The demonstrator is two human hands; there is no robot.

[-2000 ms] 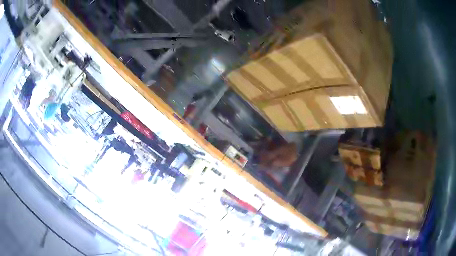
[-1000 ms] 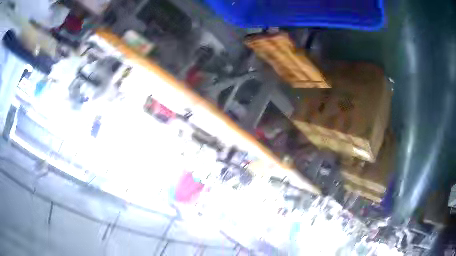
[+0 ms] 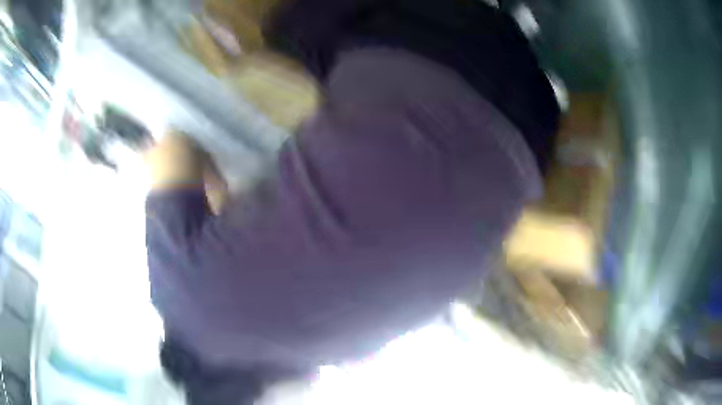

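Neither of my hands is in the picture. Nearest in front is another person in a purple top (image 3: 380, 206), large and blurred, with dark clothing on the lower body. This person's hand (image 3: 180, 160) is over a glaring pale surface (image 3: 87, 261); I cannot tell whether it holds anything. A small dark shape (image 3: 125, 125) lies just beyond that hand, too blurred to name.
The view is tilted sideways. A cardboard box (image 3: 554, 244) shows behind the person's back. Green floor (image 3: 673, 158) with pale streaks runs down the right side. A blue patch (image 3: 712, 304) is at the right edge.
The person in purple has come into view and covers the middle. The blue crate and slatted wooden piece are out of sight, and the long orange table edge no longer shows clearly.
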